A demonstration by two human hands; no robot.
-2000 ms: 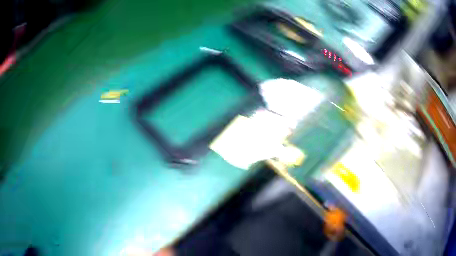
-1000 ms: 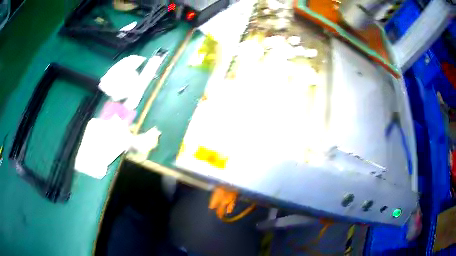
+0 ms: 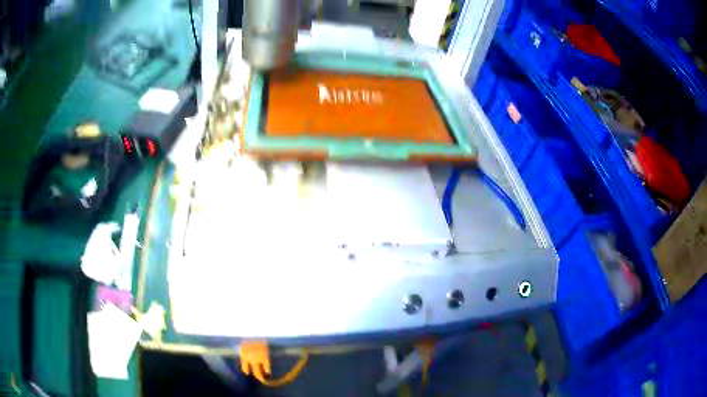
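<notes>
Neither of my hands is in the picture. The machine's white bed (image 3: 256,264) lies in front of me. At its back, the orange fixture base (image 3: 349,116) with white lettering sits inside a pale green frame cover (image 3: 318,146), which looks lowered around it. A silver cylinder head (image 3: 270,31) stands above the fixture's back left corner, blurred. Round control buttons (image 3: 455,298) line the bed's front edge. Blue-handled cutters (image 3: 450,198) lie on the bed, right of the fixture's front.
A black bezel stack (image 3: 29,326) lies on the green bench at left, beside white crumpled paper (image 3: 112,341). Behind are tangled black frames (image 3: 46,174) and a dark box with red lights (image 3: 159,116). Blue parts bins (image 3: 535,178) stand at right. Orange cable (image 3: 254,360) hangs below the bed.
The view has swung right and levelled onto the machine. The whole fixture and the silver head now show, while the bezel stack has shifted to the left rim.
</notes>
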